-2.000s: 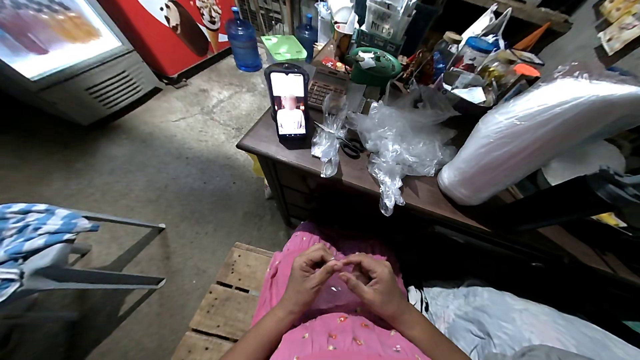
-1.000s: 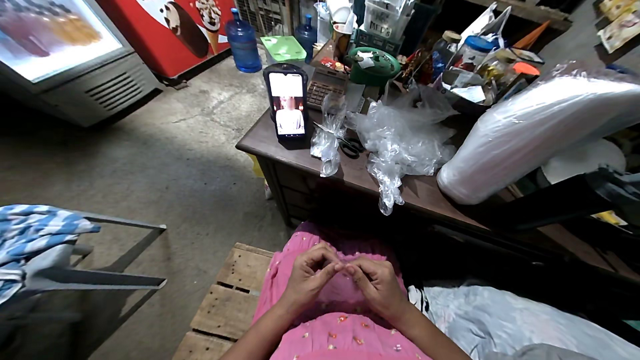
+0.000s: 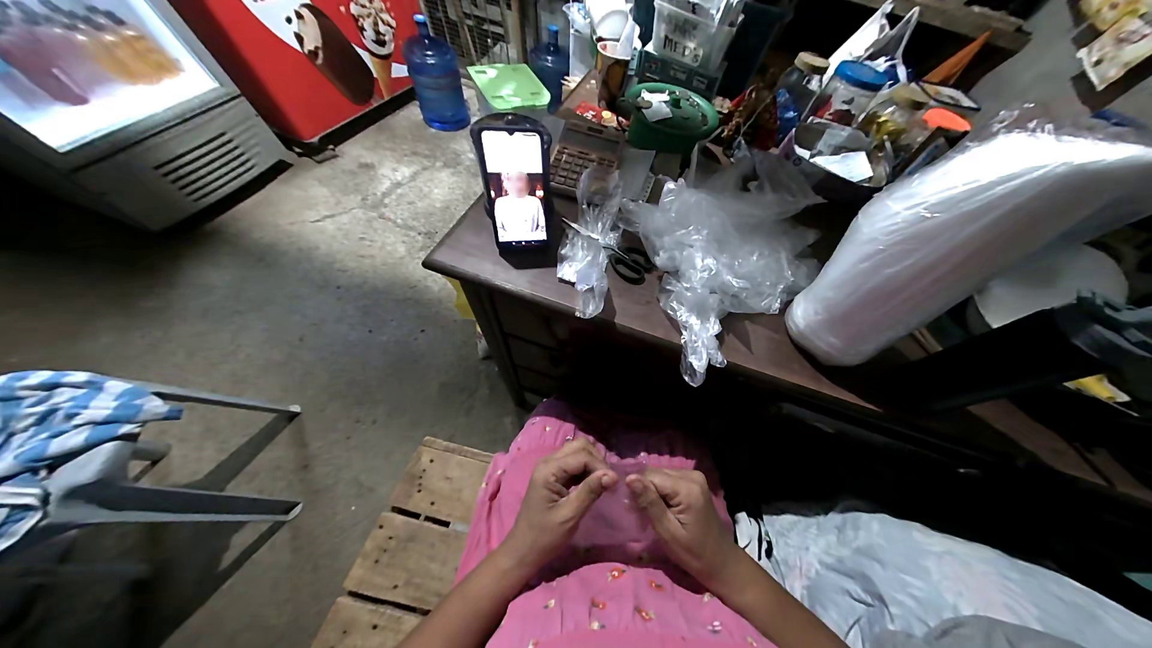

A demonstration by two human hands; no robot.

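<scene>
Over the pink flowered cloth (image 3: 621,603) on my lap, my left hand (image 3: 567,495) and my right hand (image 3: 679,513) face each other, thumbs and fingertips pinched. A thin clear plastic piece (image 3: 621,517) seems to hang between them, hard to make out. On the dark wooden desk (image 3: 756,346) beyond, a phone (image 3: 517,189) stands upright, its screen lit. Beside it lie a small bunch of clear plastic bags (image 3: 589,247), scissors with black handles (image 3: 630,264) and a larger heap of clear plastic bags (image 3: 720,252).
A large plastic-wrapped white roll (image 3: 945,234) leans at the desk's right. Behind the phone are a calculator (image 3: 580,160) and a green basket (image 3: 670,121). A wooden slatted bench (image 3: 423,531) is under me; a grey plastic chair (image 3: 180,499) lies at left.
My hands have moved slightly apart at the fingertips, which were close together in the earlier frames. The things on the desk have not moved.
</scene>
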